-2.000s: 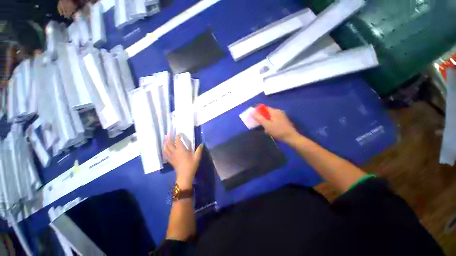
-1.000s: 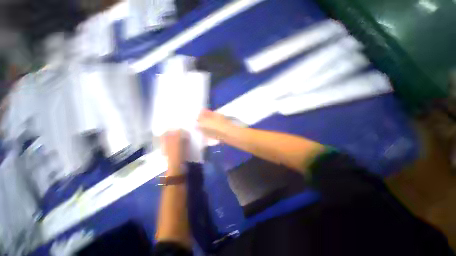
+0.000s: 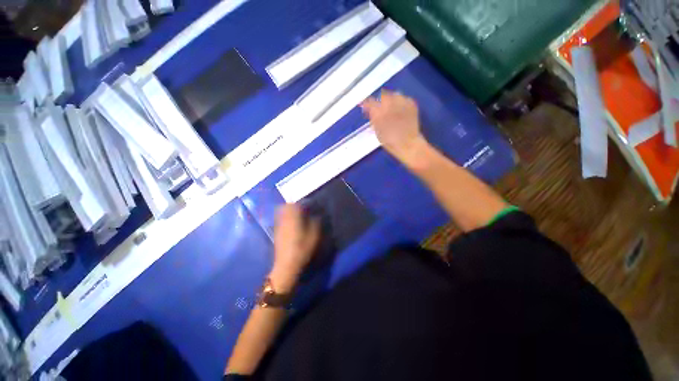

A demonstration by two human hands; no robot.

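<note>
One long, narrow white box part point(image 3: 327, 165) lies slantwise on the blue table cover in front of me. My right hand point(image 3: 394, 123) is at its far right end, fingers bent down; its grip and anything inside it are hidden. My left hand point(image 3: 296, 234) is blurred, just below the part's near left end; whether it touches the part or holds anything is unclear. More white box parts point(image 3: 357, 71) lie side by side above, near the green surface. No red tool shows.
A large heap of white box parts point(image 3: 78, 167) fills the left. The blue table cover point(image 3: 186, 275) has white bands and dark rectangles. A green surface point(image 3: 476, 37) adjoins the far edge. An orange tray point(image 3: 607, 89) with pale strips is at right. A dark block point(image 3: 138, 357) sits near left.
The view has shifted. The bundle between my hands is gone from there, and a single part lies between them. My right hand has moved away from my left. The orange tray has come into view.
</note>
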